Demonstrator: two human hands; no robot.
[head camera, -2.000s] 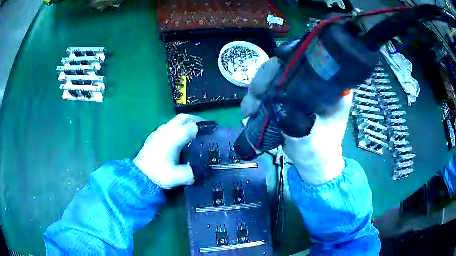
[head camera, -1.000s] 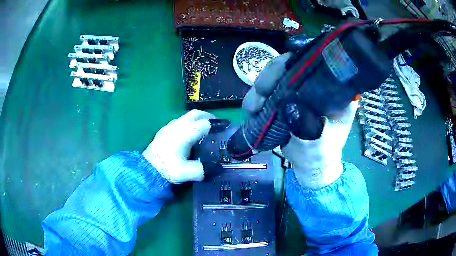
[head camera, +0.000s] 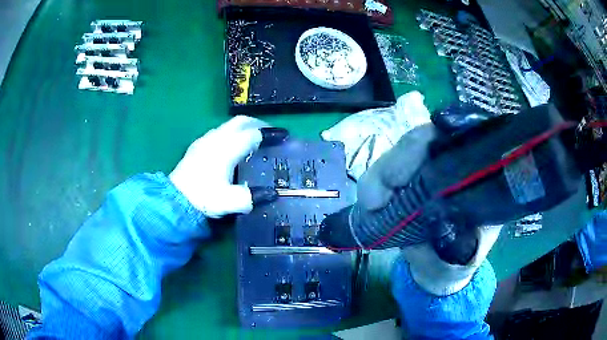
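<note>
The dark grey-blue fixture cover plate (head camera: 266, 267) lies in front of me. Its three rows of windows each show two black transistors (head camera: 283, 290) with metal legs above a silvery heatsink edge (head camera: 307, 193). My left hand (head camera: 219, 166), white-gloved with black fingertips, holds the plate's upper left part, thumb and finger spread on it. My right hand (head camera: 399, 166) is shut on the black electric screwdriver (head camera: 466, 179) with a red wire. Its nose is at the right transistor of the middle row and hides the bit and part of that transistor.
A black parts tray (head camera: 283, 89) with loose screws, a yellow strip and a white screw dish (head camera: 331, 58) stands behind the plate. White cloth (head camera: 379, 133) lies right of the plate. Heatsinks (head camera: 108, 65) lie at far left, heatsink assemblies (head camera: 476, 63) at back right. A reddish-brown board (head camera: 299, 5) shows behind the tray.
The screwdriver has moved from the top row to the right transistor of the middle row. The cloth now shows beside the plate. My left hand still holds the plate; the view has shifted.
</note>
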